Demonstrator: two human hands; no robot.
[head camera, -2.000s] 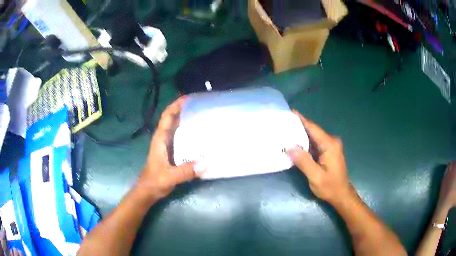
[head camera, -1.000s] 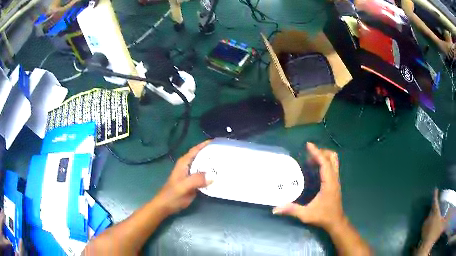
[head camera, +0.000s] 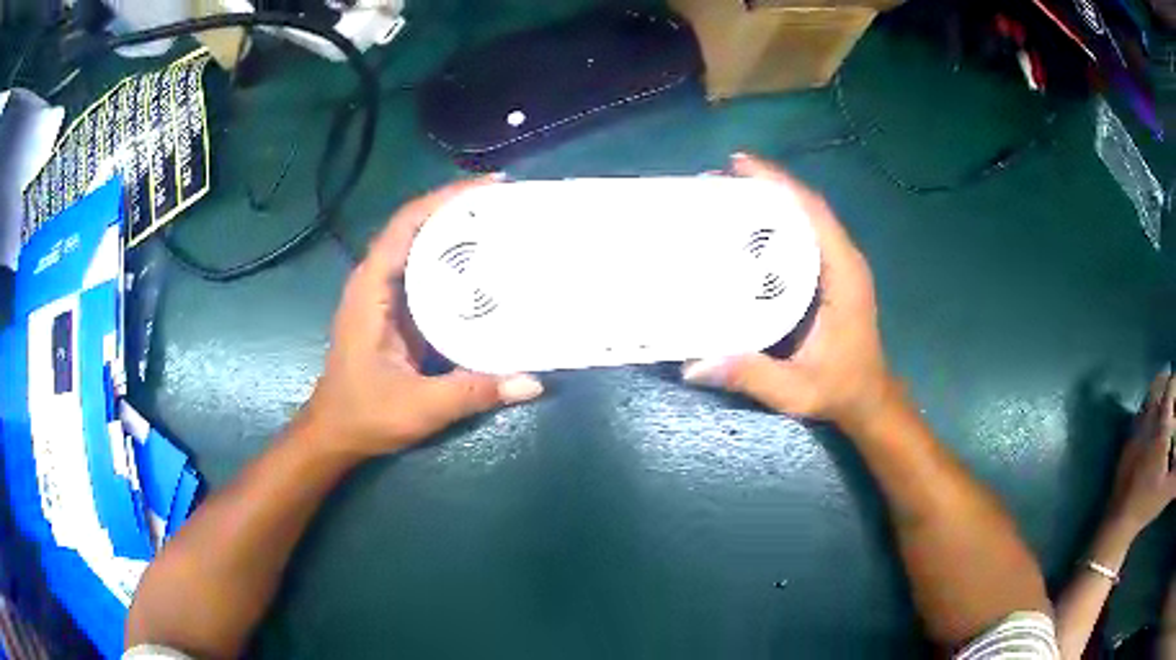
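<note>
A white rounded oblong cover (head camera: 613, 273) faces me, held level above the dark green table. It shows curved vent slots near both ends. My left hand (head camera: 393, 342) grips its left end, with the thumb at the lower edge and the fingers behind the far edge. My right hand (head camera: 819, 335) grips its right end the same way. The underside and whatever is beneath the cover are hidden.
A black oblong case (head camera: 561, 84) and an open cardboard box (head camera: 774, 49) lie beyond. A cable (head camera: 368, 129), a sticker sheet (head camera: 161, 148) and blue-white sleeves (head camera: 65, 374) are at left. Another person's arm (head camera: 1122, 516) is at right.
The white unit is now seen squarely from above, its vents clear. My right hand has closed around its right end again after being apart a second ago. The view has shifted.
</note>
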